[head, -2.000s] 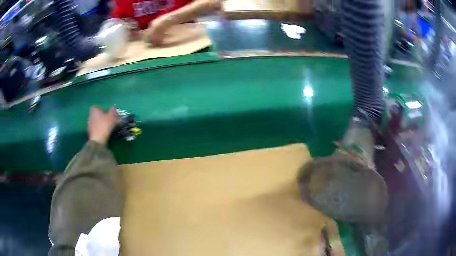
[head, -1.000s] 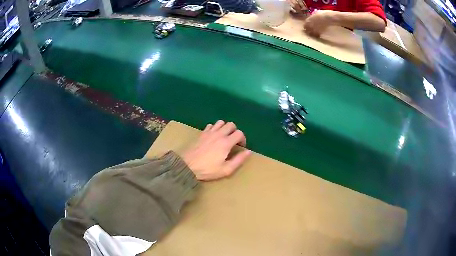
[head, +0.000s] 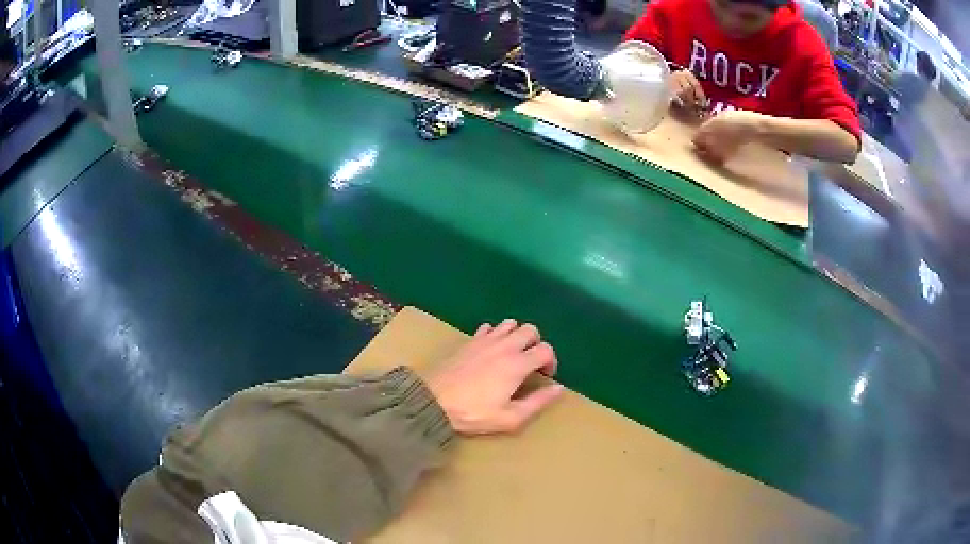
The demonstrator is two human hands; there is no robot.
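Observation:
My left hand [head: 498, 380] rests palm down on the tan cardboard work mat [head: 596, 468], near its edge by the conveyor belt, with fingers apart and nothing in it. An assembly [head: 706, 349] with a white part, dark wires and a yellow part lies on the green conveyor belt [head: 511, 266], to the right of my left hand and not touching it. My right hand is not in view.
Another assembly [head: 436, 120] lies farther up the belt, with smaller ones [head: 227, 57] at the far left. A person in a red top [head: 734, 74] works across the belt beside a fume extractor hood [head: 636, 89]. A metal post [head: 114, 74] stands left.
My left hand has let go of the assembly on the belt and come back onto the mat. The view has swung left, bringing the person opposite and more of the belt into sight.

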